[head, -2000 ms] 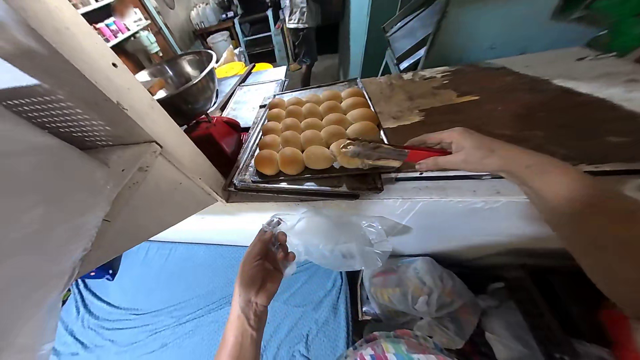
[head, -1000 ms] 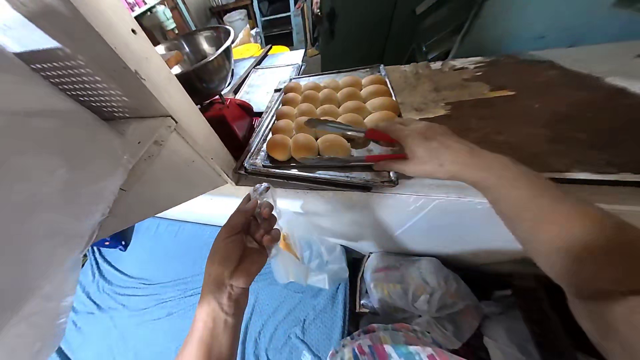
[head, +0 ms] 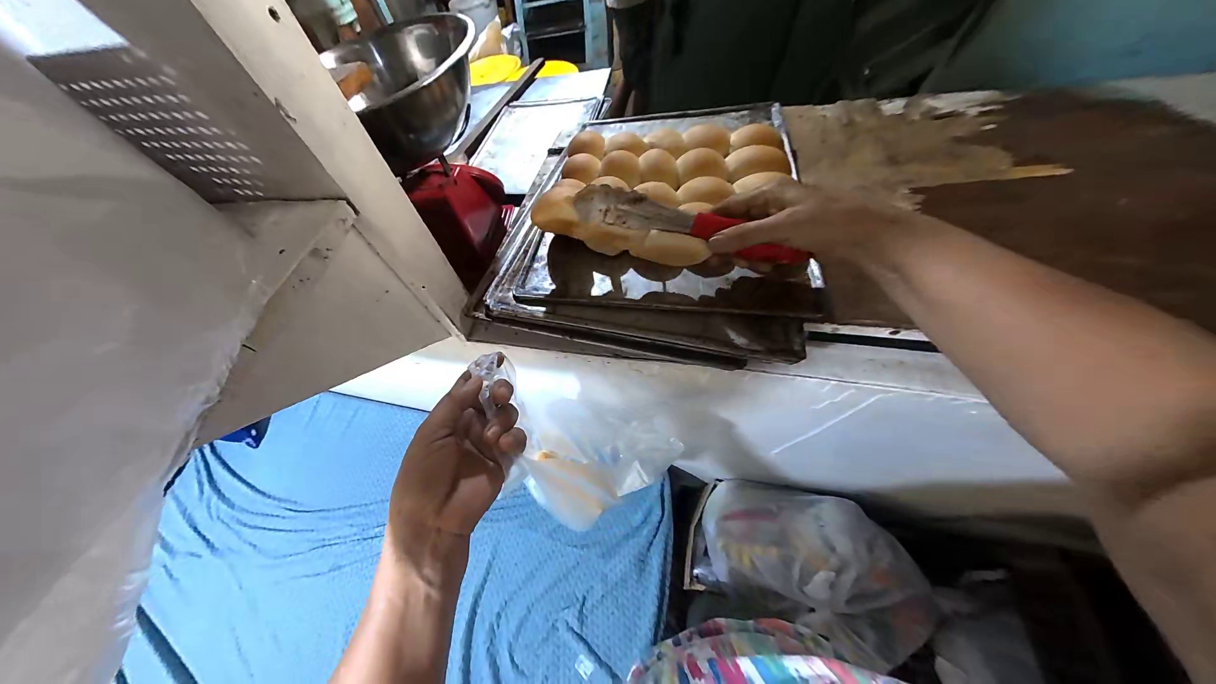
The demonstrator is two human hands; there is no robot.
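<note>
My right hand (head: 807, 223) grips the red handles of metal tongs (head: 636, 211). Their jaws are around a joined row of golden bread rolls (head: 608, 236), raised over the near part of a metal baking tray (head: 665, 290). Behind it, more rolls (head: 703, 166) fill the back of the tray. My left hand (head: 461, 451), below and left of the tray, pinches the top of a clear plastic bag (head: 589, 456). Something yellowish shows inside the bag, which hangs in front of the white counter edge.
Under the rolls' tray lie more trays (head: 646, 332). A steel bowl (head: 418, 95) stands on a red scale (head: 461, 214) at the back left, beside a white cabinet panel (head: 351, 275). Below are a blue cloth (head: 323, 532) and filled plastic bags (head: 807, 551).
The near row of rolls has come up off the tray in the tongs, baring the tray's near part. A second ago the tongs were open over the rolls. My left hand still holds the bag.
</note>
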